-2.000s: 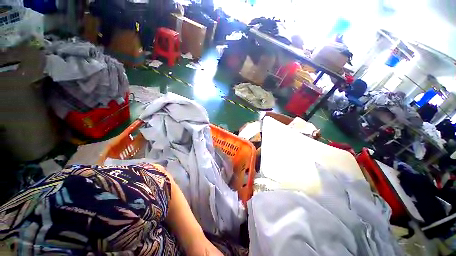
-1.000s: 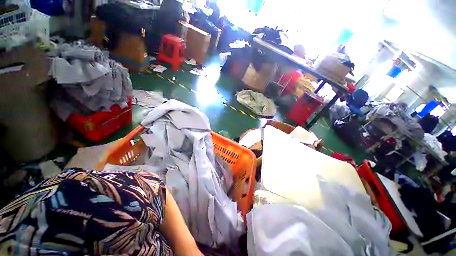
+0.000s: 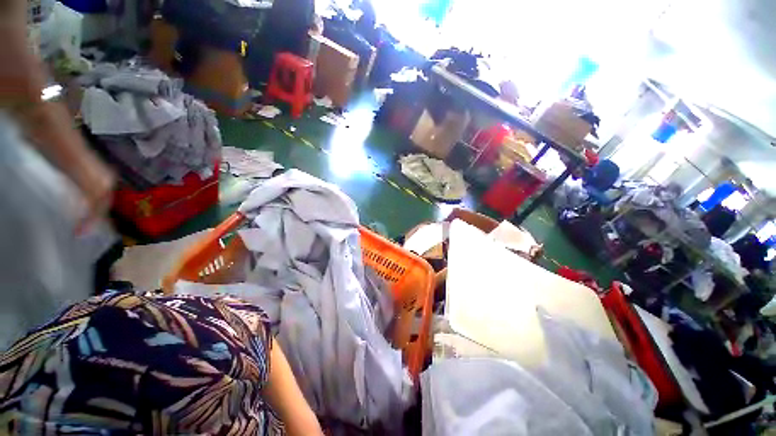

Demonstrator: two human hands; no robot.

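Note:
Neither of my hands is in view. One bare forearm (image 3: 289, 400) of mine, below a patterned sleeve (image 3: 153, 358), runs out at the bottom edge, so its hand is cut off. Light grey-blue garment pieces (image 3: 319, 289) lie heaped in the orange plastic basket (image 3: 412, 277) in front of me and hang over its far rim. More grey-blue cloth (image 3: 498, 400) lies at the bottom centre, over the near part of the cream extension board (image 3: 502, 285).
Another person's blurred arm and hand (image 3: 89, 183) show at the left edge beside pale cloth (image 3: 38, 247). A red basket (image 3: 174, 204) holds stacked grey cloth. A red stool (image 3: 290, 83), cardboard box (image 3: 333, 72) and red crate (image 3: 642, 341) stand around. A cloth bundle (image 3: 432, 174) lies on the floor.
The other person's arm and pale cloth have come into view at the left edge. My visible forearm has shifted slightly left. The basket and its cloth look unchanged.

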